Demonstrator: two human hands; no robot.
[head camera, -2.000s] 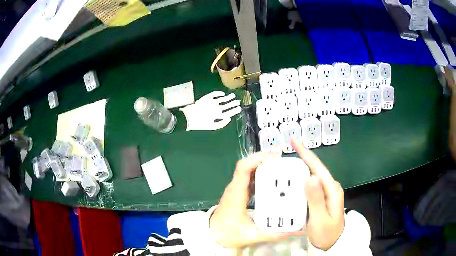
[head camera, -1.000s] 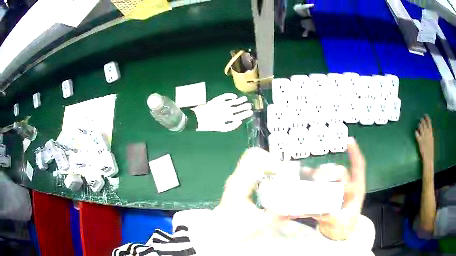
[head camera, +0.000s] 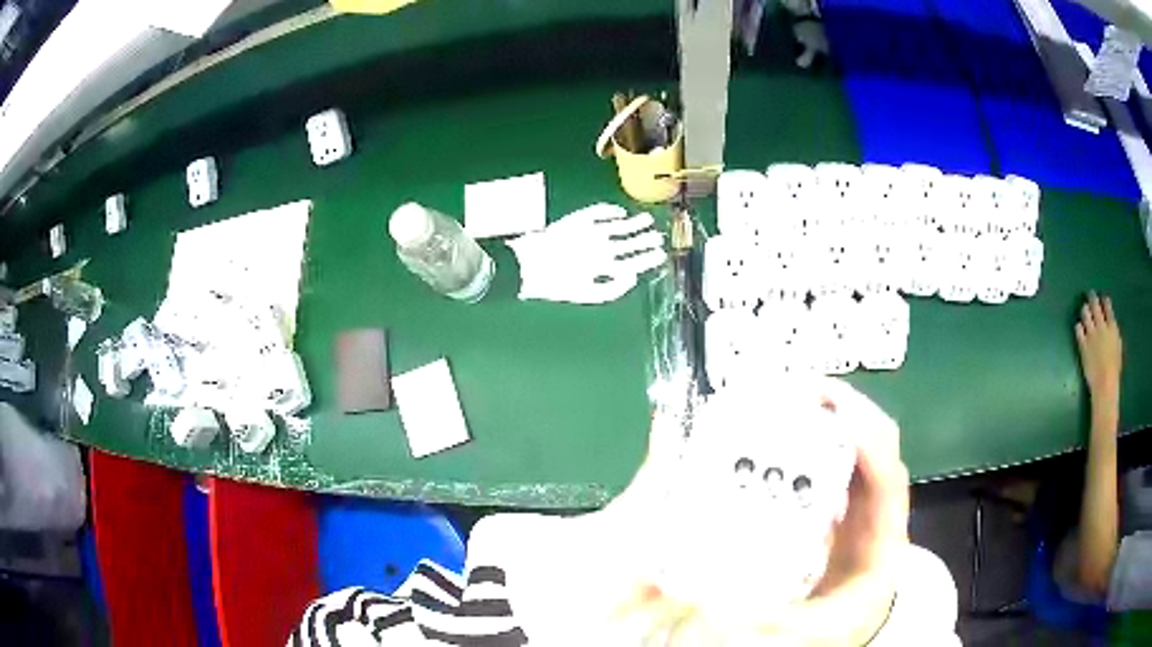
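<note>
A white adapter (head camera: 771, 506) is held up close in front of me, washed out by glare. Three dark round spots show on its near face. My right hand (head camera: 874, 487) is bare and grips its right side. My left hand (head camera: 657, 506) is at its left side, so overexposed that its fingers blend into the adapter. Rows of identical adapters (head camera: 884, 259) stand just beyond my hands, right of the metal post. The front row is shorter.
Left are a heap of adapters (head camera: 228, 354) on a pale sheet (head camera: 240, 247), a clear bottle (head camera: 442, 253), white glove (head camera: 588, 257), dark pad (head camera: 363, 370), white pad (head camera: 431, 407) and yellow cup (head camera: 648, 164). Single adapters (head camera: 327, 137) line the far side. Another person's arm (head camera: 1102, 405) rests right.
The held adapter has turned from its outlet face, through an edge-on pose, to the face with three dark spots. Another person's arm has appeared at right. The view has shifted.
</note>
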